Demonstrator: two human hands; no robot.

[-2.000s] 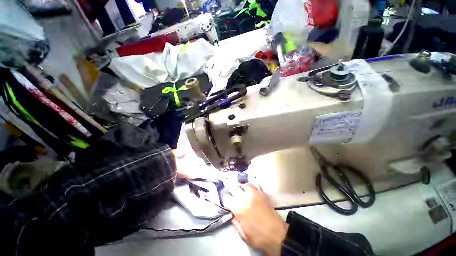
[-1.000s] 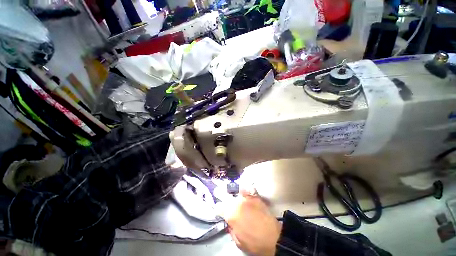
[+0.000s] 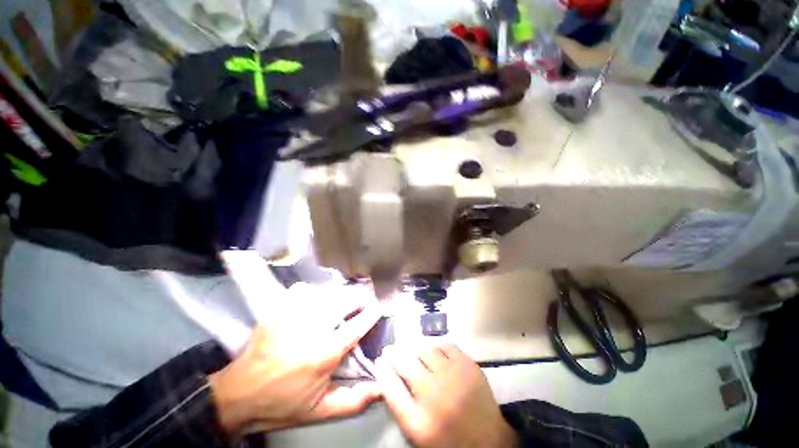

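A pale grey-white cloth panel (image 3: 88, 306) spreads left of the needle, with black fabric (image 3: 114, 206) beyond it. My left hand (image 3: 285, 367) lies on the cloth, its thumb and fingers closed on a fold just in front of the needle. My right hand (image 3: 447, 394) is beside it, fingers bent down at the same fold; whether it grips cloth is hidden. The presser foot and needle area is washed out by the lamp glare (image 3: 385, 306). The cream sewing machine head (image 3: 561, 201) stands above and right of the hands.
Black-handled scissors (image 3: 600, 328) lie on the bed right of my right hand. Dark snips (image 3: 420, 109) rest on top of the machine head near a blurred upright post (image 3: 355, 48). Behind are a black piece with a neon-green tie (image 3: 263, 70) and plastic bags.
The view has moved closer. My left hand, earlier hidden behind the plaid sleeve, now shows beside the right one. The sleeve has drawn back, uncovering the pale panel on the left.
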